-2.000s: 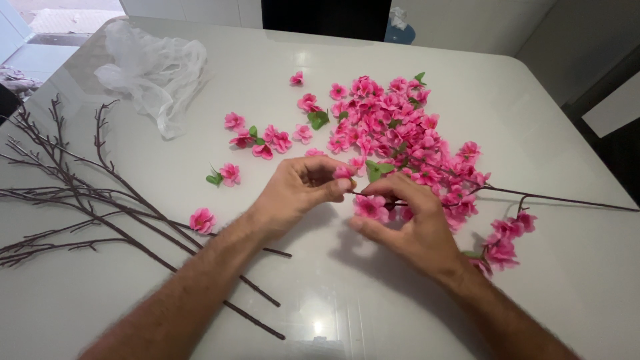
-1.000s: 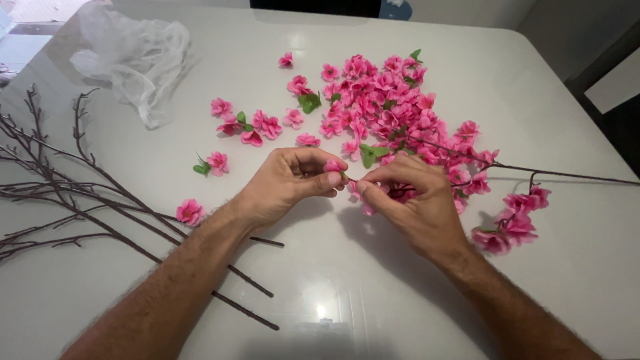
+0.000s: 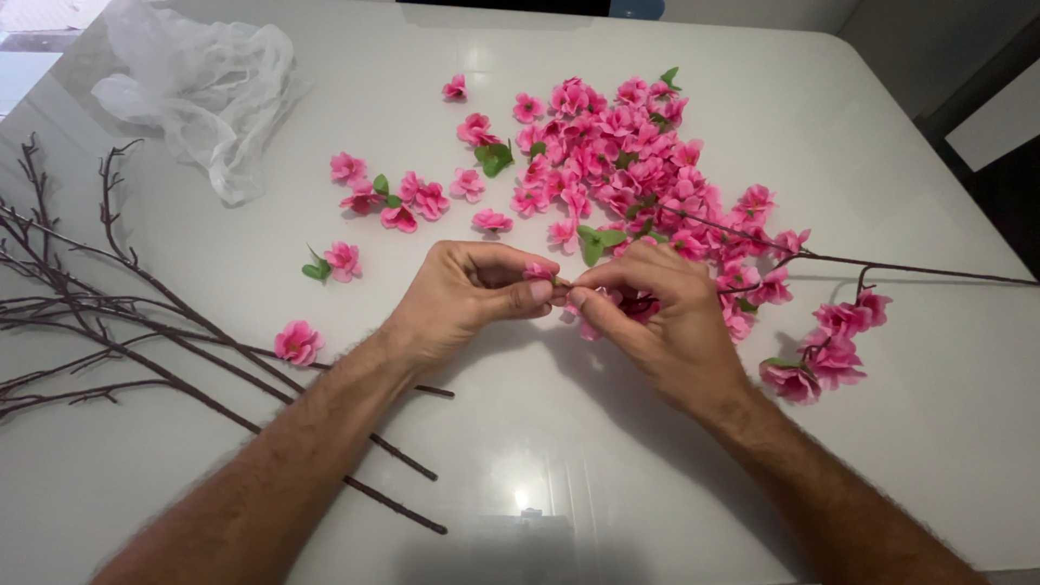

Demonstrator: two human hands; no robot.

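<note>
My left hand pinches a small pink artificial blossom between thumb and fingers. Right beside it, my right hand grips the thin tip of a brown twig, where the fingertips of both hands nearly meet. That twig appears to belong to the blossoming artificial branch whose stem runs to the right edge; the joint is partly hidden by my right hand. Pink blossoms also show under my right fingers. Beyond the hands lies a dense heap of pink blossoms with green leaves.
Bare brown artificial branches lie at the left, partly under my left forearm. Loose blossoms are scattered between them and the heap. A crumpled translucent plastic bag lies at the back left. The white table has a rounded far right corner.
Both hands stay close together at the twig. The pink blossom at my right fingers, plain two seconds ago, is now mostly behind them. The view has shifted slightly.
</note>
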